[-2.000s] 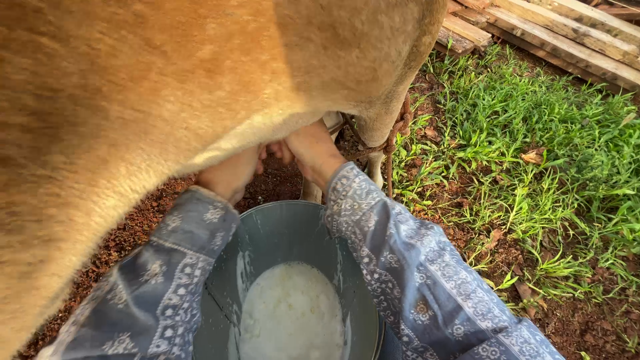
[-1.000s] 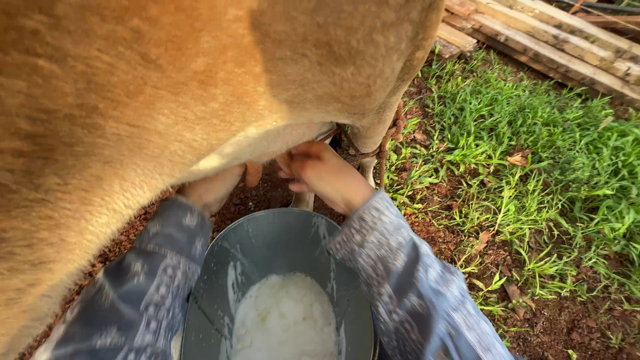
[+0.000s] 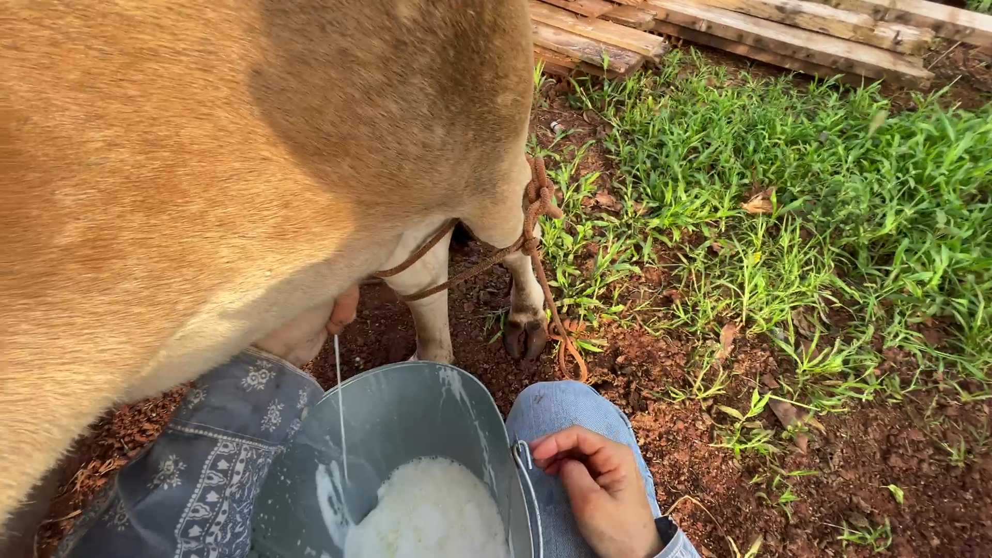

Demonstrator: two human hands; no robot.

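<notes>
Under the belly of a tan cow (image 3: 232,139), my left hand (image 3: 298,335) is at the udder, mostly hidden by the belly and my patterned sleeve. Beside its fingers shows a teat (image 3: 343,310), and a thin stream of milk (image 3: 341,411) falls into a grey bucket (image 3: 403,403). Frothy white milk (image 3: 434,511) lies in the bucket. My right hand (image 3: 597,488) is above my jeans-covered knee, its fingers curled at the bucket's right rim by the wire handle (image 3: 528,480); whether they grip the handle is unclear.
A brown rope (image 3: 465,275) loops around the cow's hind legs, with its loose end hanging by a hoof (image 3: 525,337). Grass (image 3: 775,194) and reddish soil (image 3: 837,480) spread to the right. Wooden boards (image 3: 775,35) lie stacked at the top right.
My right hand has left the udder and come down to the bucket's right rim. My left hand stays under the belly. A milk stream now shows, and the rope and hind legs are in fuller view.
</notes>
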